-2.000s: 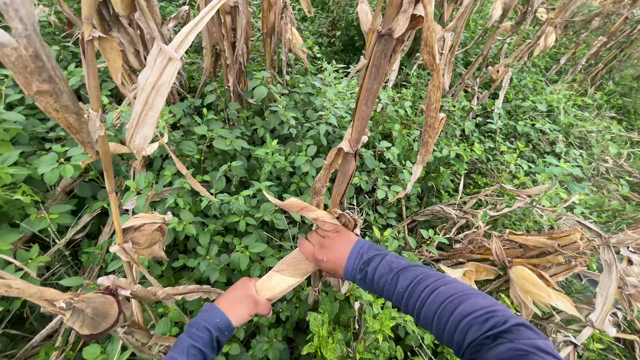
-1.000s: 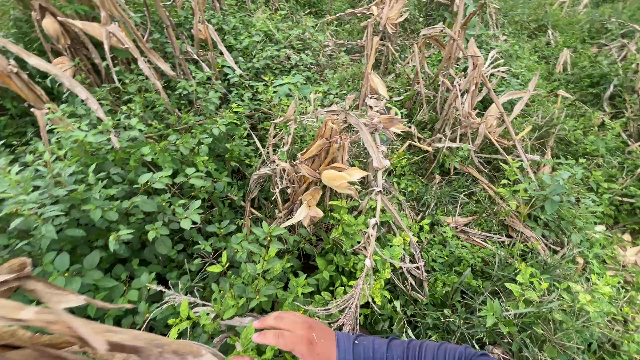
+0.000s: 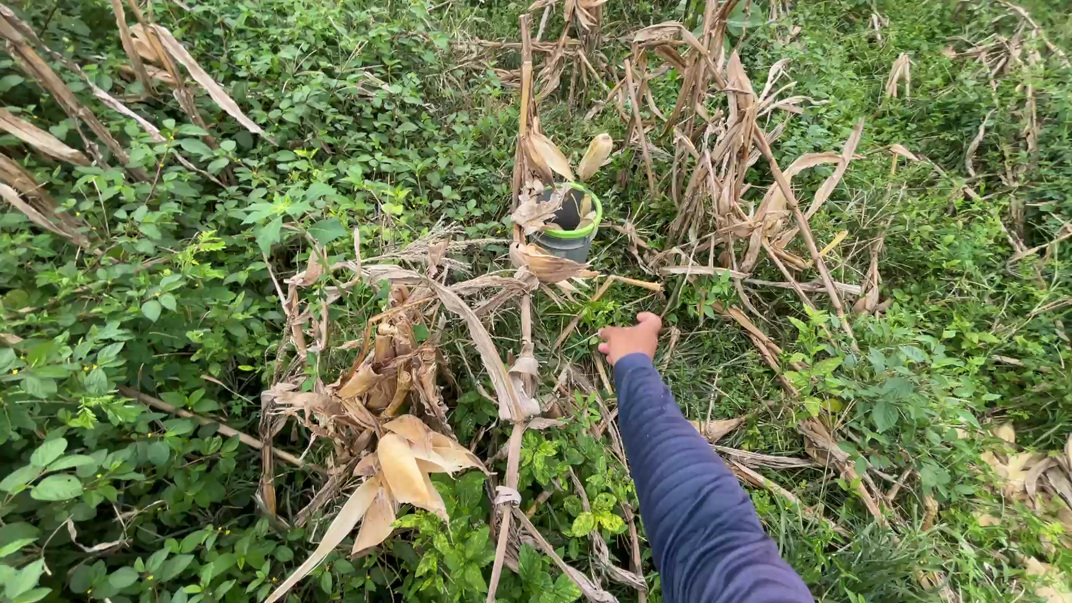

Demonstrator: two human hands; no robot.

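Observation:
My right hand (image 3: 631, 337), at the end of a dark blue sleeve, reaches forward with nothing visible in it and its fingers partly spread. Beyond it a dark grey bucket (image 3: 566, 244) with a bright green rim stands among the weeds, with some pale husk or ears inside. A pale ear of maize (image 3: 595, 157) shows just above the far side of the rim, apparently in the air. A dry maize stalk (image 3: 525, 322) passes left of my hand and partly hides the bucket. My left hand is out of view.
Dry husks (image 3: 404, 471) hang from broken stalks at the lower left. More withered maize stalks (image 3: 720, 159) lean at the upper right, and leafy green weeds (image 3: 167, 335) cover the ground. Fallen stalks lie right of my arm.
Two seconds ago both hands gripped a husked ear on a stalk. My left hand has left the view, and my right hand now reaches forward. The bucket has come into view as the view moved.

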